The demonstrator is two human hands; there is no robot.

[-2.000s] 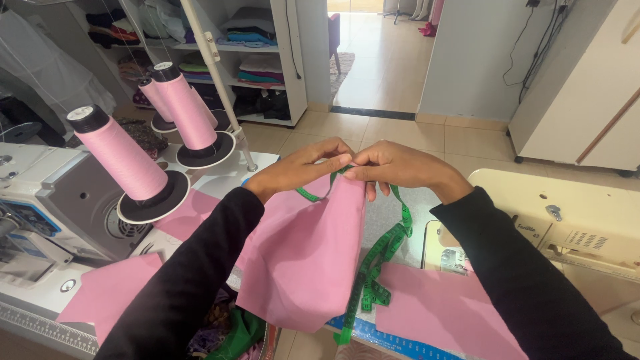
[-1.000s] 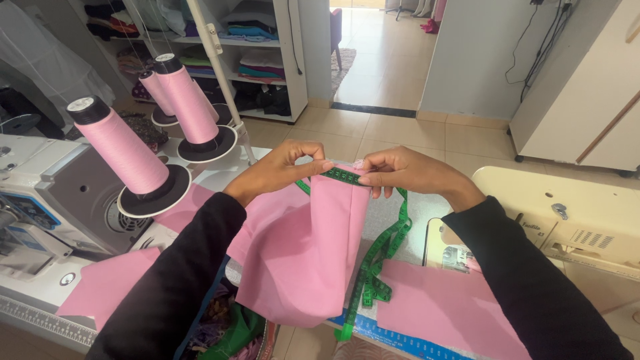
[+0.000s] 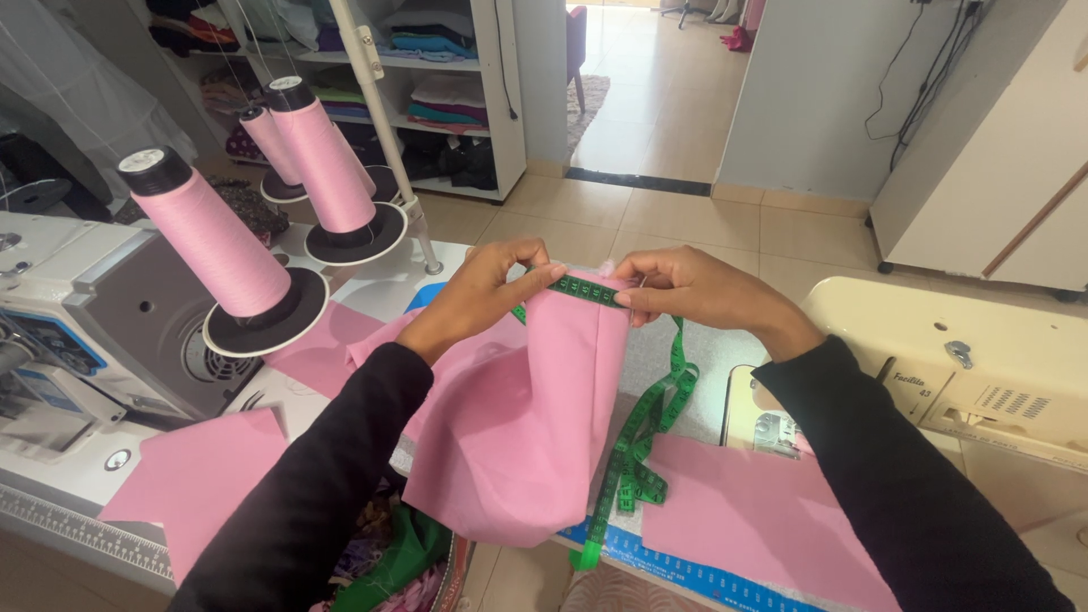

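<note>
Both hands hold up a piece of pink fabric (image 3: 510, 442) by its top edge, with a green measuring tape (image 3: 583, 291) laid flat across that edge. My left hand (image 3: 489, 289) pinches fabric and tape at the left corner. My right hand (image 3: 693, 285) pinches them at the right corner, beside a small whitish tuft. The tape's loose length hangs from the right hand and lies in loops on the grey table surface. Another pink fabric piece (image 3: 756, 510) lies on the right, and one more (image 3: 204, 476) on the left.
A white sewing machine (image 3: 153, 314) stands at left, near thread cones (image 3: 217, 242) on a stand. A cream sewing machine (image 3: 960, 365) is at right. A blue ruler strip (image 3: 680, 569) runs along the near table edge. Fabric scraps (image 3: 399, 552) fill a container below. Shelves (image 3: 501, 110) stand behind.
Two seconds ago the hands were close together at the fabric's top; they have moved apart, and the tape now spans the edge between them. The fabric's upper part is spread wider.
</note>
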